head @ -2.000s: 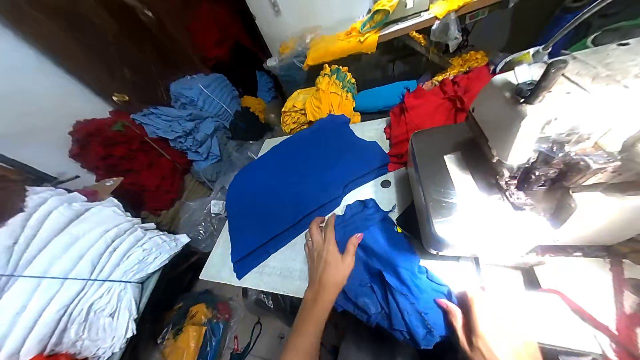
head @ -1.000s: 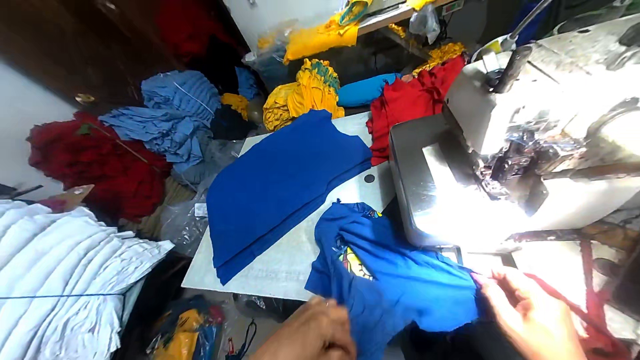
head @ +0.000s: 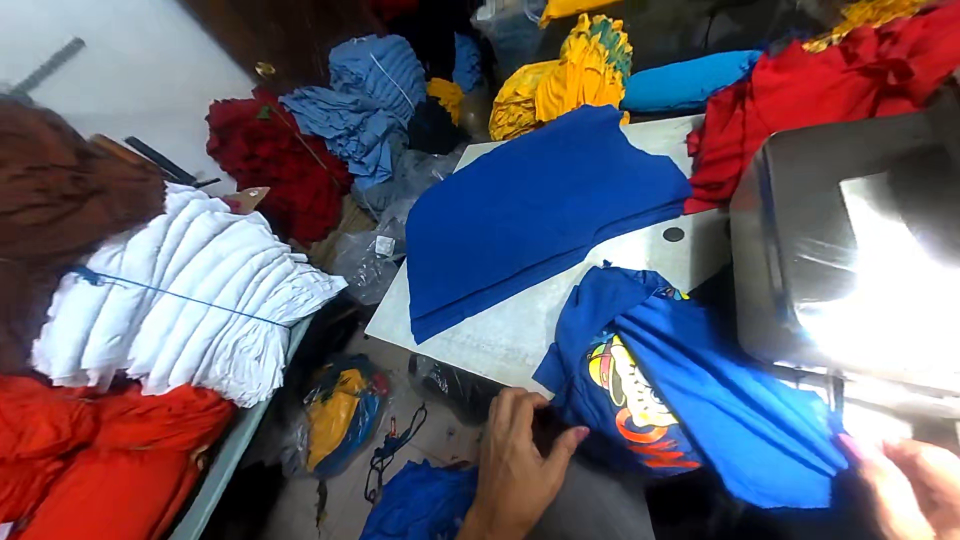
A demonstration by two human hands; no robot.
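Observation:
A blue printed shirt [head: 637, 382] hangs over the front edge of the white table [head: 480, 345], beside the metal sewing machine [head: 825, 247]. My right hand [head: 900, 472] pinches its lower right corner between thumb and fingers, in bright light. At the shirt's left edge is my left hand [head: 521, 457], its thumb and fingers apart; it holds nothing that I can see. A stack of cut blue fabric panels [head: 525, 217] lies flat on the table behind the shirt.
Red fabric [head: 795, 105], a turquoise roll [head: 686, 81] and yellow bundles [head: 570, 79] lie behind. At left are tied white fabric [head: 172, 292] and orange-red fabric [head: 90, 457]. Blue cloth [head: 427, 499] and a plastic bag with yellow cloth [head: 334, 420] are low down.
Two seconds ago the shirt lay bunched with my left hand on it; now it is spread and its colourful print shows. My right hand has drawn its corner to the right. The view has shifted left.

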